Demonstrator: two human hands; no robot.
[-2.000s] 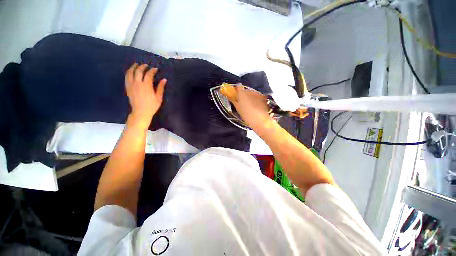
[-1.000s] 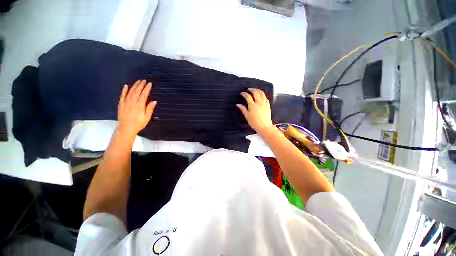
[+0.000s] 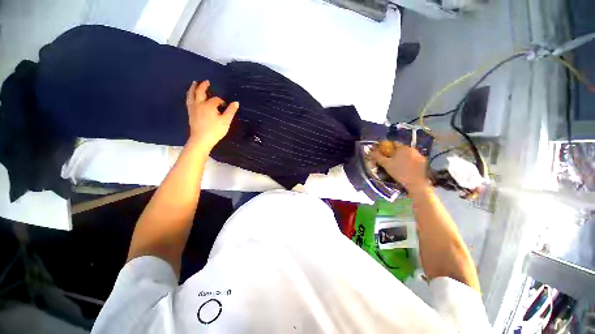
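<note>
The dark pinstriped garment lies over the right part of the navy padded board, bunched towards its right end. My left hand rests on the garment's left part, thumb and fingers bent; whether it pinches the cloth I cannot tell. My right hand is closed on the orange-brown handle of the steam iron. The iron is at the right end of the board, beside the garment and partly hidden by my hand.
A crumpled dark heap hangs at the board's far left end. White table cover lies behind the board. A green bag and a red patch are below the iron. Hose and cord run up at the right.
My right hand has left the cloth and taken hold of the iron at the right. My left hand has moved slightly right. The garment, flat before, is now bunched at its right end.
</note>
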